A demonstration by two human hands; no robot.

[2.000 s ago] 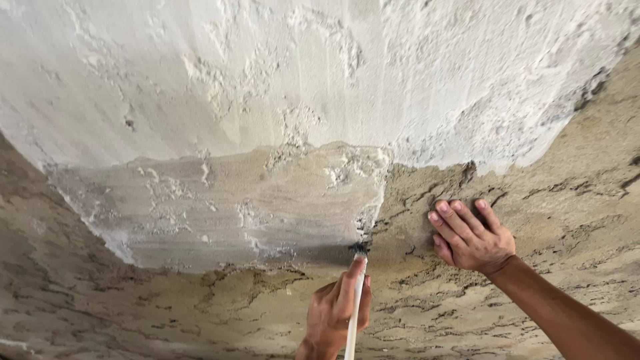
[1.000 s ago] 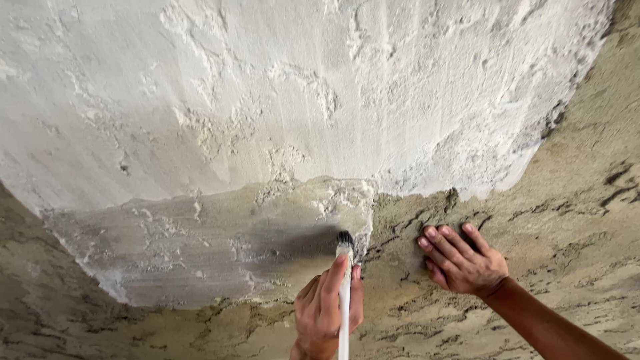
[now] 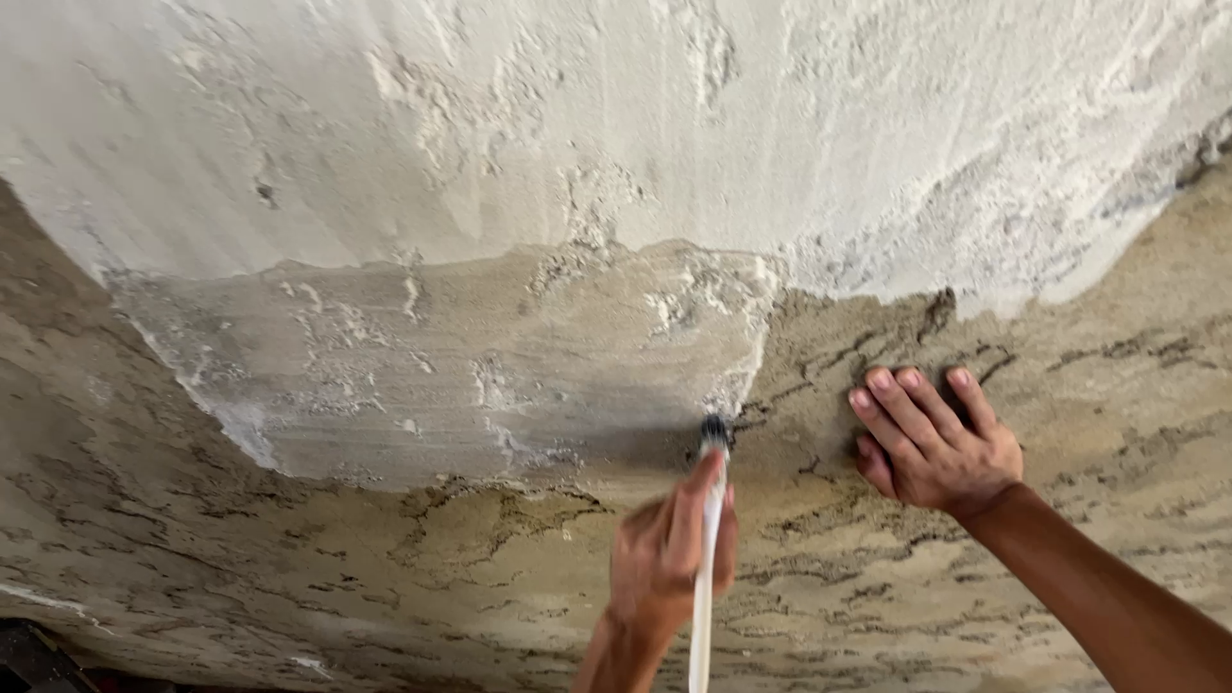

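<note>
My left hand [image 3: 674,549] is closed around a slim brush [image 3: 707,577] with a pale handle and short dark bristles, its index finger stretched along the handle near the head. The bristles touch the wall near the lower right corner of a greyish, thinly coated patch [image 3: 539,356]. To the right, my right hand [image 3: 934,438] lies flat on the bare tan surface [image 3: 818,539], fingers apart and holding nothing.
Rough whitish plaster [image 3: 674,125] spreads over the upper part of the surface, with ridges and pits. Cracked, uneven tan surface runs below and to both sides. A dark object [image 3: 38,659] shows at the lower left corner.
The brush has gone from the patch's right edge to a spot further left on the patch, then back toward its lower right corner. My right hand has stayed flat on the surface.
</note>
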